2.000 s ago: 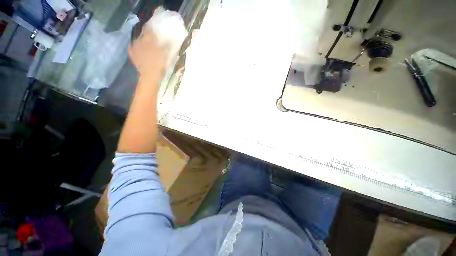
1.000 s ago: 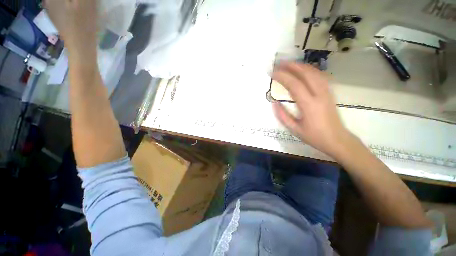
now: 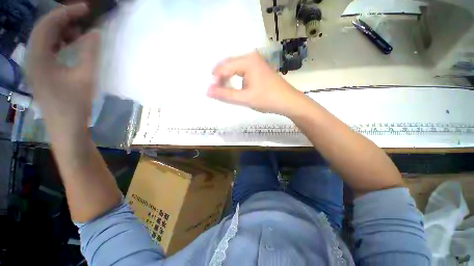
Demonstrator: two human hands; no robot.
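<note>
A white fabric piece (image 3: pixel 117 57), blurred and overexposed, spreads beside my left hand over the white table; its right edge blends into the tabletop. My left hand (image 3: pixel 65 62) is raised at the upper left, blurred, its fingers curled with a gap to the thumb; whether it grips the cloth is unclear. My right hand (image 3: pixel 252 83) is over the table just left of the presser foot (image 3: pixel 292 54), thumb and forefinger bent towards each other; glare hides whether cloth is between them. No cloth can be made out under the foot.
Black thread snips (image 3: pixel 373 37) lie on the cream machine bed (image 3: pixel 338 70), right of the ridged knob (image 3: pixel 312 27). A ruler scale (image 3: pixel 374 128) runs along the front table edge. Below are a brown carton (image 3: pixel 158 192) at left and a crumpled white heap (image 3: pixel 447 213) at lower right.
My right hand has moved left from beside the presser foot. My left hand has come down and nearer, with white cloth now spread beside it. The view has turned and shifted.
</note>
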